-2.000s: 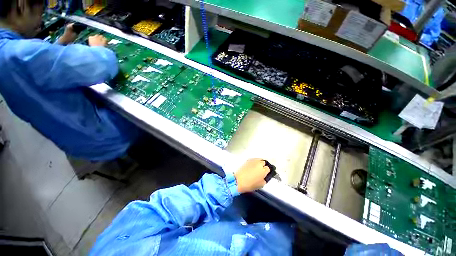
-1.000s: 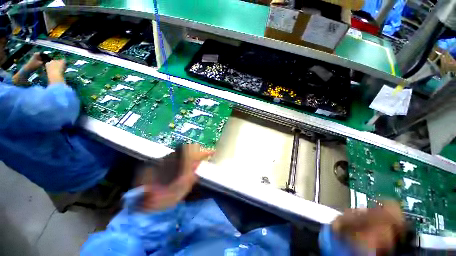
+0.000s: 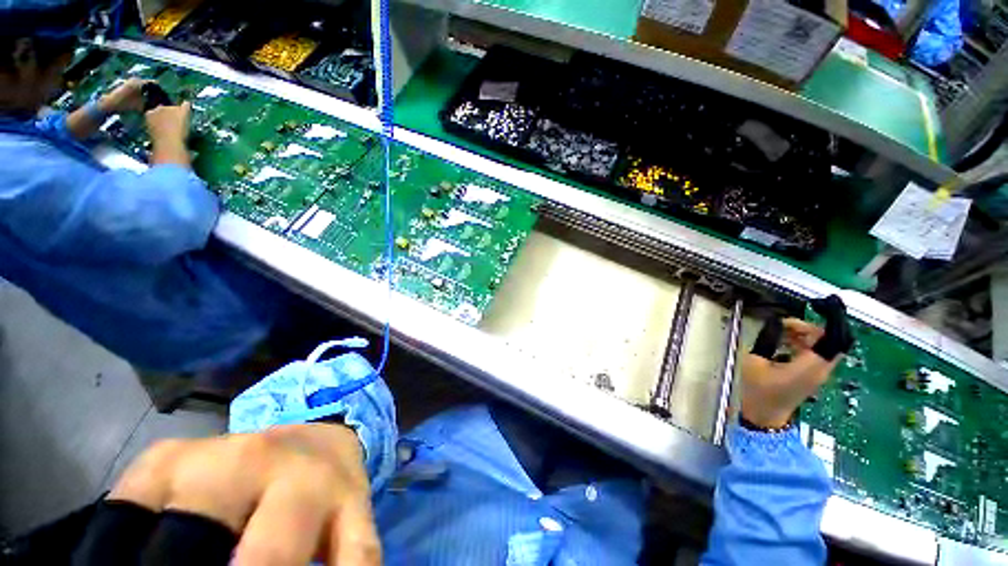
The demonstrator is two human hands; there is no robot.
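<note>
My left hand [image 3: 260,486] is large and close to the camera at the bottom left. Black cots cover some fingers; fingertips are cut off or hidden, so any hold cannot be told. My right hand [image 3: 787,370] is over the left edge of the right green circuit board [image 3: 873,409], black-cotted fingers apart, with no held part visible. Whether it touches the board cannot be told. Another green board [image 3: 442,238] lies left of the bare conveyor bed [image 3: 586,287].
Black component bins [image 3: 619,182] hold silver, grey and yellow parts behind the rear rail. A blue cord [image 3: 387,199] crosses the view. A co-worker in blue [image 3: 100,210] leans over boards at left. The front rail [image 3: 531,381] runs diagonally. A cardboard box [image 3: 741,39] and hanging paper [image 3: 923,221] are beyond.
My left hand has moved from the front rail down and toward the camera. My right hand has moved from the front of the right board up to its rear left corner.
</note>
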